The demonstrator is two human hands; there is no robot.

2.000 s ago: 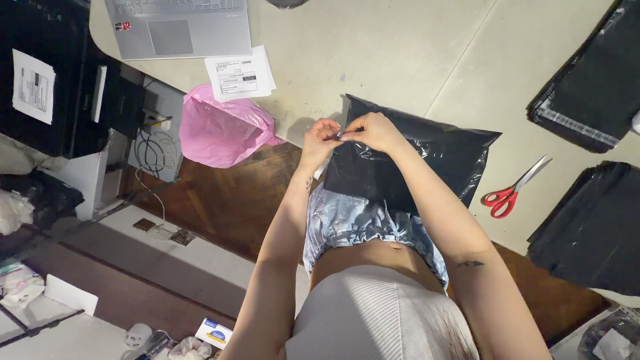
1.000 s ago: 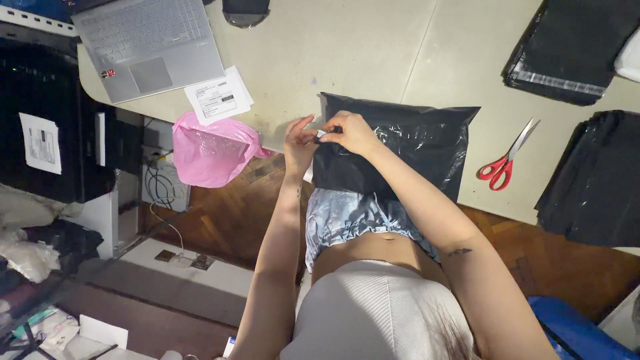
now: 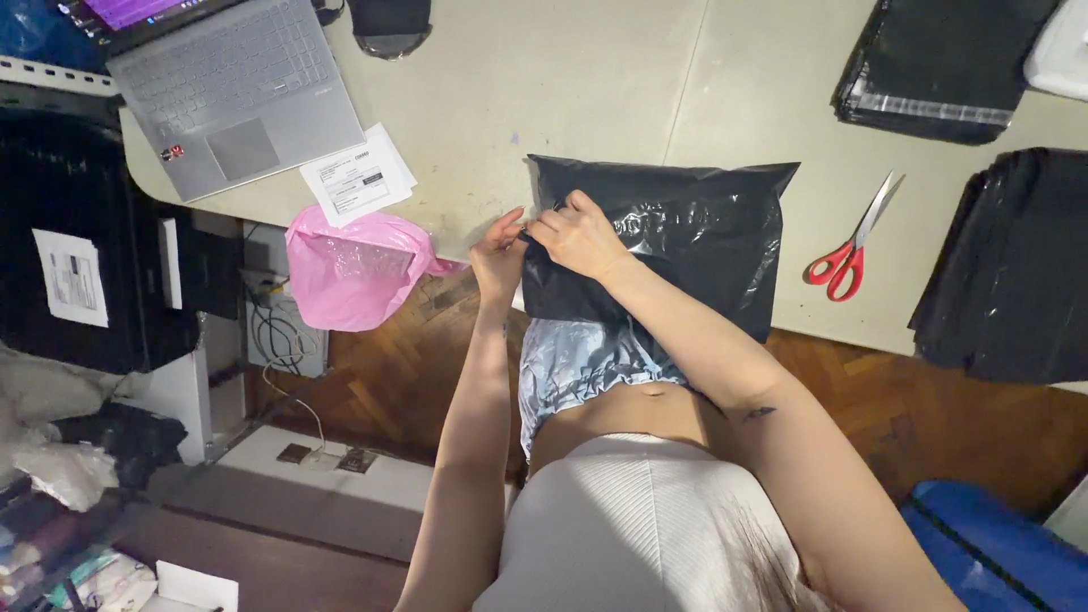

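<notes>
A black plastic mailer bag [image 3: 697,246] lies at the table's near edge, partly over my lap. At its left side my left hand [image 3: 499,251] is raised with fingers bent, close to my right hand [image 3: 578,235]. The right hand's fingers are pinched together at the bag's left edge, over a small dark bit; whether that bit is part of the bag I cannot tell. Red-handled scissors [image 3: 852,246] lie to the right of the bag with blades slightly apart. A pink plastic bag [image 3: 357,272] hangs at the table edge to the left, near printed paper labels [image 3: 357,178].
A grey laptop [image 3: 238,102] sits at the table's left end. Stacks of black mailer bags [image 3: 935,68] lie at the upper right and right. A black case [image 3: 76,221] bearing a paper stands at far left, and a blue bag [image 3: 977,544] is at lower right.
The hands stay close together at the mailer's left edge. In the frame from one second ago, a small pale bit shows between the fingers. The view has shifted somewhat.
</notes>
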